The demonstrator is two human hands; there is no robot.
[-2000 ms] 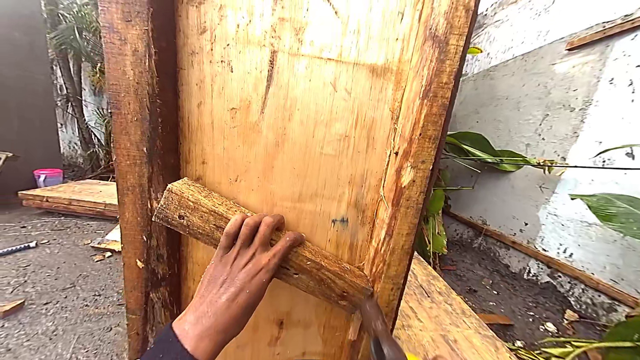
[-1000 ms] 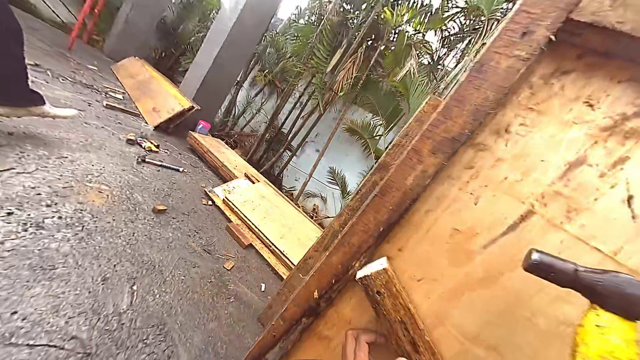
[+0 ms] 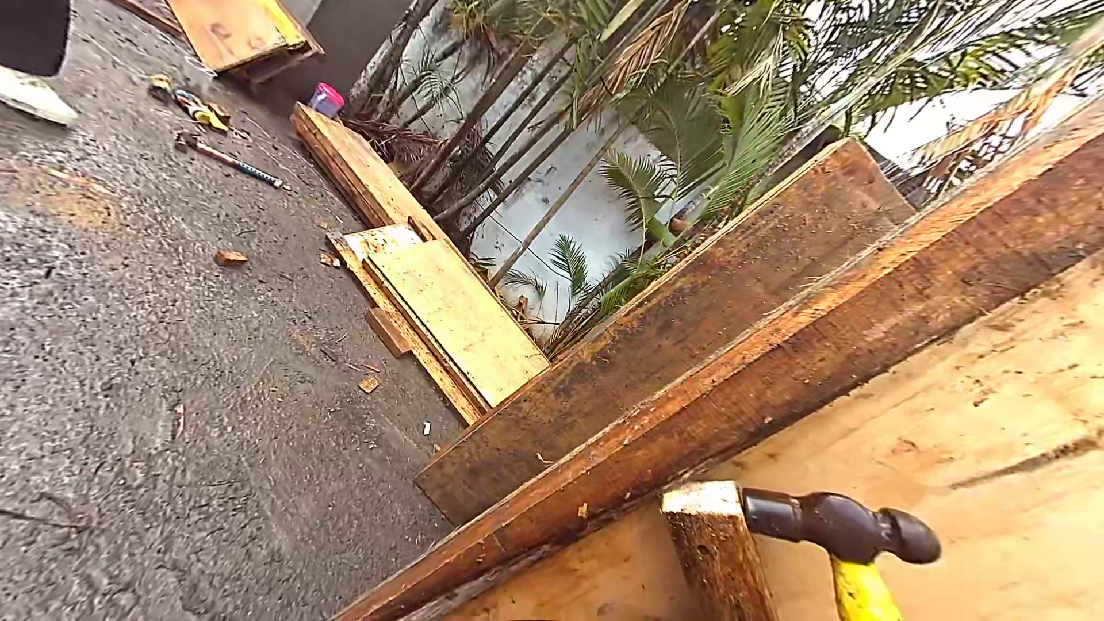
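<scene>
Neither of my hands shows in the head view now. A ball-peen hammer (image 3: 841, 526) with a dark head and yellow handle is at the lower right, its flat face against the side of a short wooden block (image 3: 720, 552) near the block's pale cut end. The lower part of the handle lies outside the view. The block stands over the pale plywood face of a panel (image 3: 975, 431), close to the panel's brown timber edge rail (image 3: 776, 379). What grips the hammer and the block is hidden below the frame.
Beyond the rail leans a brown board (image 3: 673, 319). Plywood panels (image 3: 457, 310) lie on the rough grey ground (image 3: 216, 414), with another hammer (image 3: 228, 159), wood scraps and a pink-lidded container (image 3: 326, 99) nearby. Palms stand behind. A person's shoe (image 3: 34, 97) shows at upper left.
The view has swung and tilted strongly. A hand lay on the block two seconds ago and partly showed a second ago; it is out of view now. The hammer head has come against the block.
</scene>
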